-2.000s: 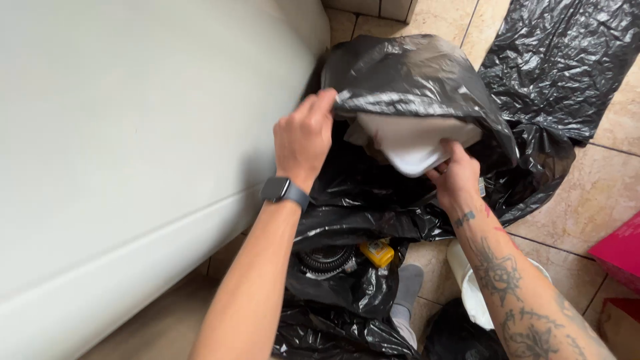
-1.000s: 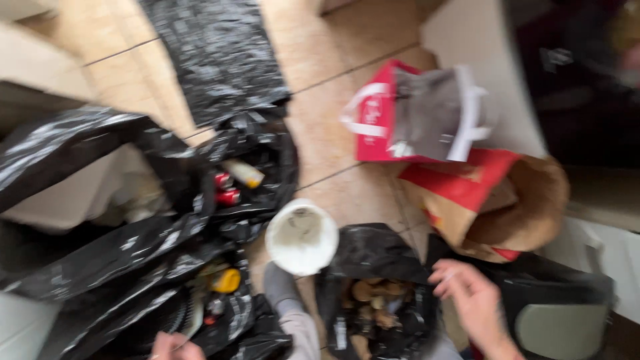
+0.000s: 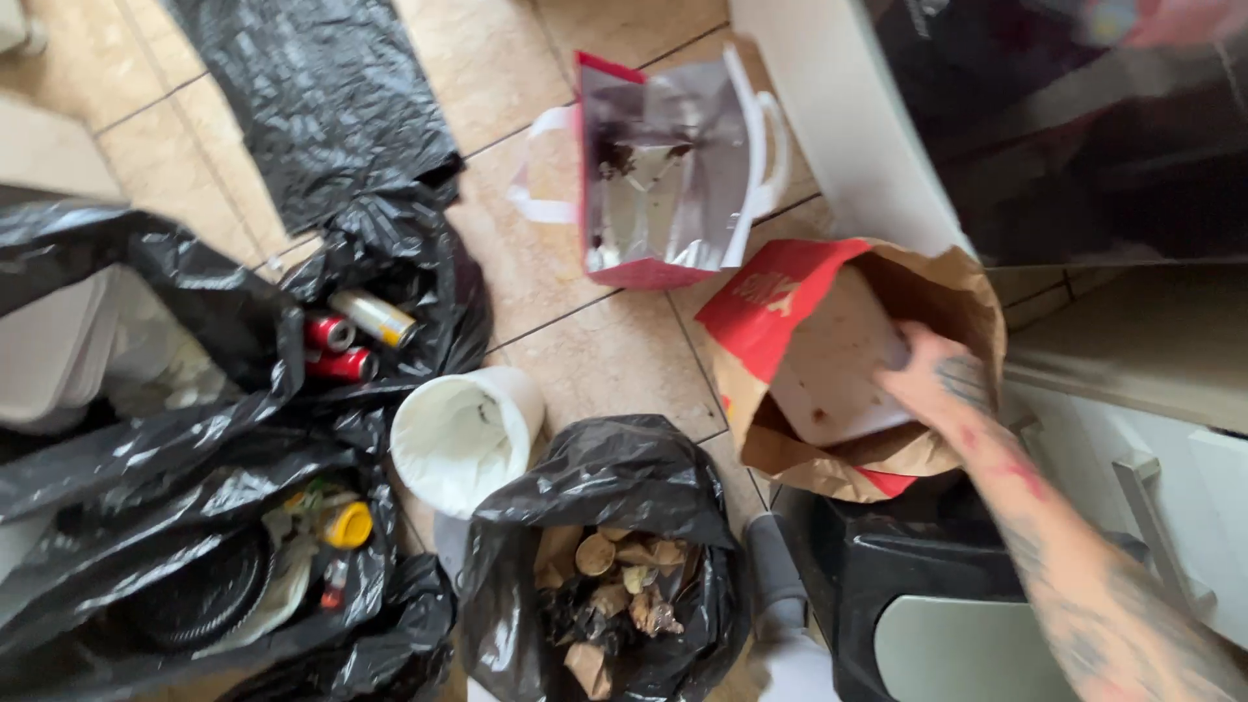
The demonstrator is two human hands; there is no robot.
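Note:
My right hand (image 3: 921, 366) reaches into an open brown paper bag (image 3: 858, 487) with a red printed band, its fingers on the edge of a pale, stained flat piece (image 3: 840, 361), perhaps a tray or lid. My left hand is out of view. At the left, a black plastic bag (image 3: 127, 229) holds stacked whitish plastic containers (image 3: 58, 341). Beside it, another black bag (image 3: 458, 283) holds red cans (image 3: 341, 364) and a yellow-and-white can (image 3: 373, 318). A black bag (image 3: 624, 448) at the bottom centre contains crumpled paper and food scraps (image 3: 624, 585).
A white bucket (image 3: 468, 444) stands mid-floor. Behind it is a red, silver-lined bag (image 3: 673, 278) with white handles. A black bag at lower left holds a round black tray (image 3: 200, 585) and a yellow cap (image 3: 349, 525). A black bin (image 3: 907, 556) and cabinet handle (image 3: 1150, 517) are at the right.
My right hand has moved from above the scrap bag into the paper bag. My left hand has left the view. Two seconds ago, both hands were at a black bag with a white container.

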